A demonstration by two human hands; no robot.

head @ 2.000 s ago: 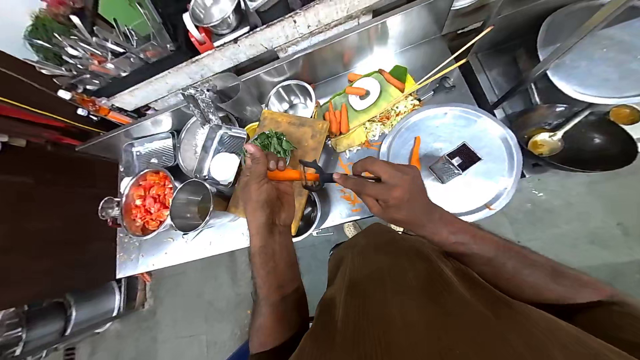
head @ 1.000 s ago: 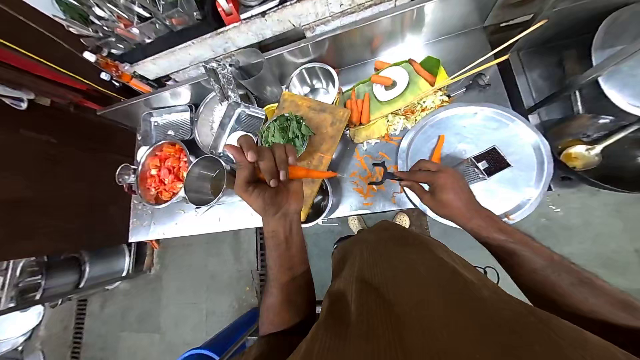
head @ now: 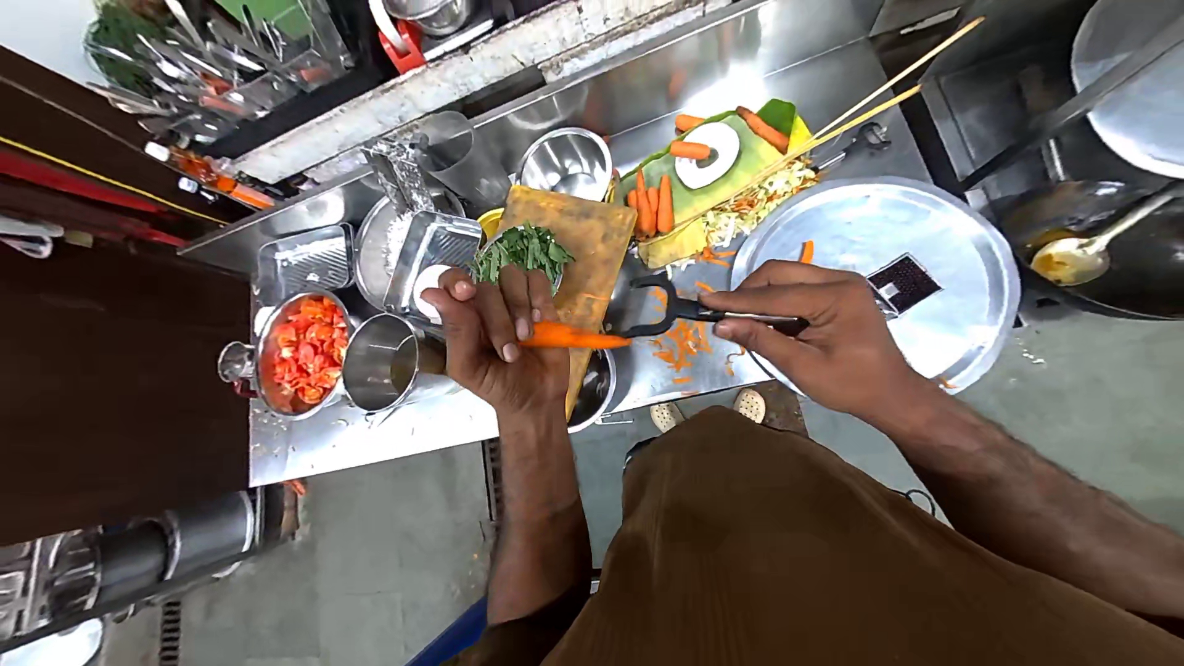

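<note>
My left hand (head: 509, 342) holds a peeled orange carrot (head: 578, 337), its tip pointing right over the edge of a wooden cutting board (head: 601, 240). My right hand (head: 814, 328) grips the handle of a black Y-shaped peeler (head: 661, 305), whose head is just right of the carrot tip with a small gap. Orange peelings (head: 684, 342) lie on the steel counter below the peeler. Green leaves (head: 525, 253) sit in a bowl behind my left hand. Several carrots (head: 654, 205) rest on and beside a banana leaf with a white round thing (head: 708, 154) on it.
A bowl of chopped tomatoes (head: 308, 354) and a steel cup (head: 381, 363) stand left. A large round metal lid or tray (head: 962, 324) lies right, near a dark wok (head: 1064, 222) with a ladle (head: 1073, 261). Behind are a steel bowl (head: 566, 165) and long sticks (head: 888, 104).
Two seconds ago the peeler was on the carrot; a second ago it was apart from it, farther right. Now its head is close to the carrot's tip. My hands keep hold of both.
</note>
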